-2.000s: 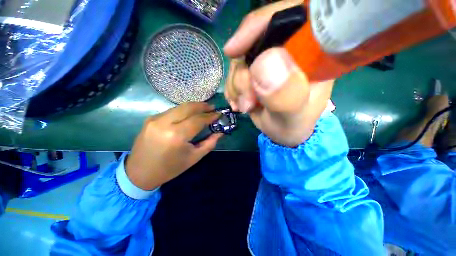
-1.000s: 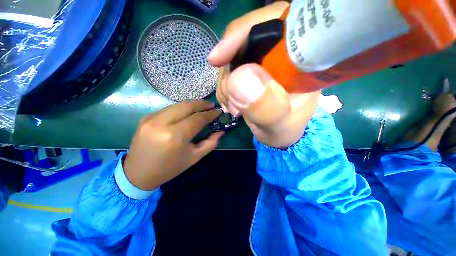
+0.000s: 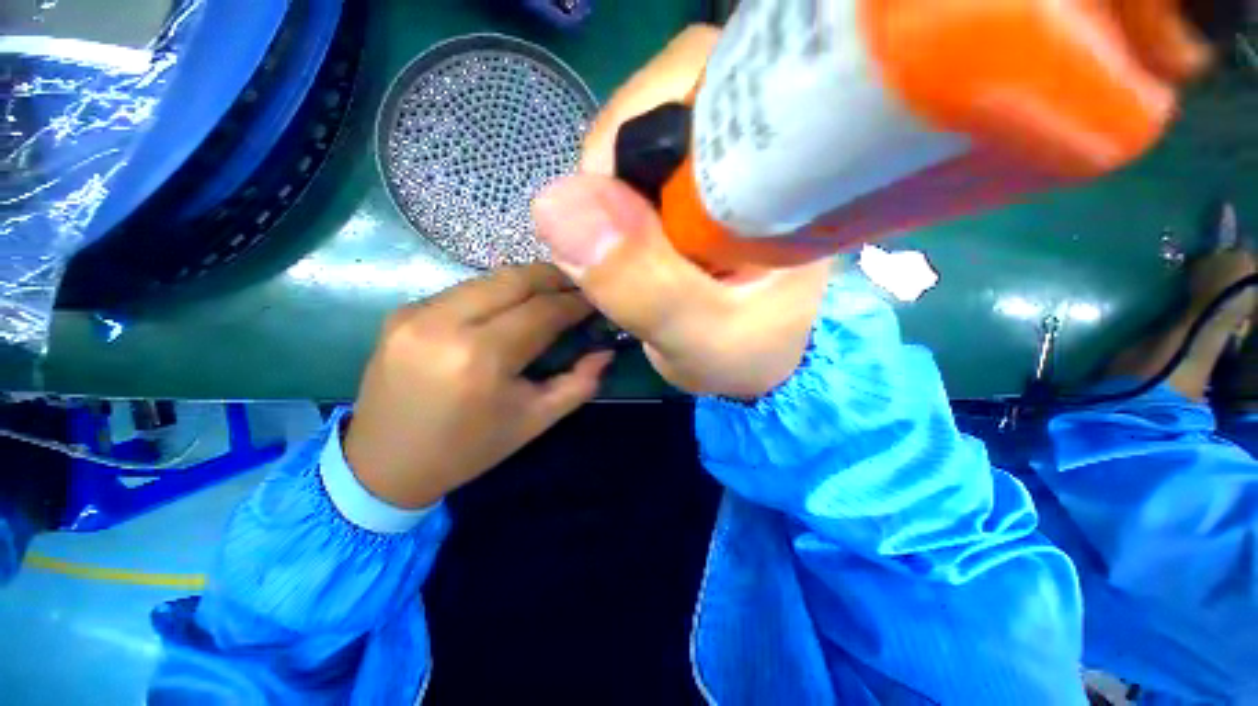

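My left hand (image 3: 462,379) holds a small dark device housing (image 3: 573,345) between thumb and fingers at the bench's front edge. The housing is mostly hidden by my fingers and my right hand. My right hand (image 3: 690,283) is closed around an orange electric screwdriver (image 3: 842,124) with a silver-white label and black nose. It is tilted, its nose end towards the housing; the tip is hidden behind my hand. A round grey screw tray (image 3: 483,152), filled with silver specks, lies just behind my left hand.
A large blue disc (image 3: 207,124) with a dark ridged side and clear plastic (image 3: 83,179) stands at the left on the green bench (image 3: 345,317). A white paper scrap (image 3: 898,272) lies right of my right hand. Another person's hand (image 3: 1214,324) and blue sleeve are at far right.
My right hand and the screwdriver have moved left and come over the housing, covering more of it. The paper scrap has come into view. My left hand keeps its hold.
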